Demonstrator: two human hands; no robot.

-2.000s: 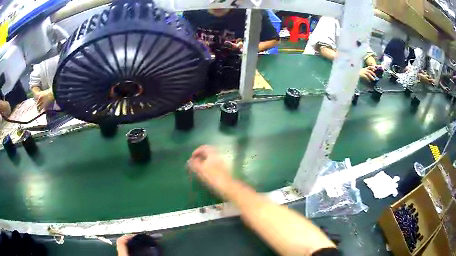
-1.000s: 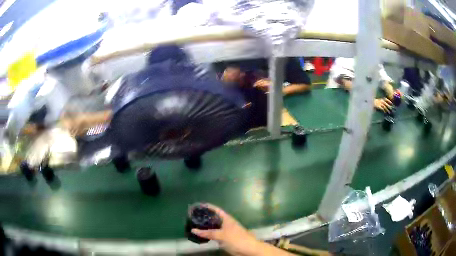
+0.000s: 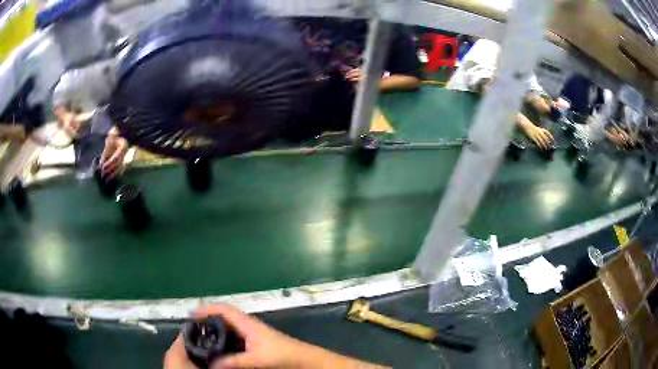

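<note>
A black cylindrical unit (image 3: pixel 205 339) is at the bottom edge, left of centre, its open end up with small metallic points inside. My right hand (image 3: pixel 249 339) is closed around its upper and right side. My left hand (image 3: pixel 175 354) shows only as fingers against its left side; the rest is cut off by the frame edge. The lower part of the unit is hidden. A hammer (image 3: pixel 400 323) with a yellowish handle and black grip lies on the bench right of my hands.
Black units (image 3: pixel 133 207) stand on the green belt (image 3: pixel 252 230) beyond the white rail (image 3: pixel 346 287). A slanted post (image 3: pixel 476 158) rises at right. A clear bag (image 3: pixel 472 277), white rag (image 3: pixel 541 274) and carton of small black parts (image 3: pixel 575 331) lie right. A fan (image 3: pixel 213 97) hangs overhead. People work opposite.
My right hand reached over the belt, took a black unit and has brought it back to my left hand. The belt units have shifted left. The hammer, earlier hidden by my forearm, now shows.
</note>
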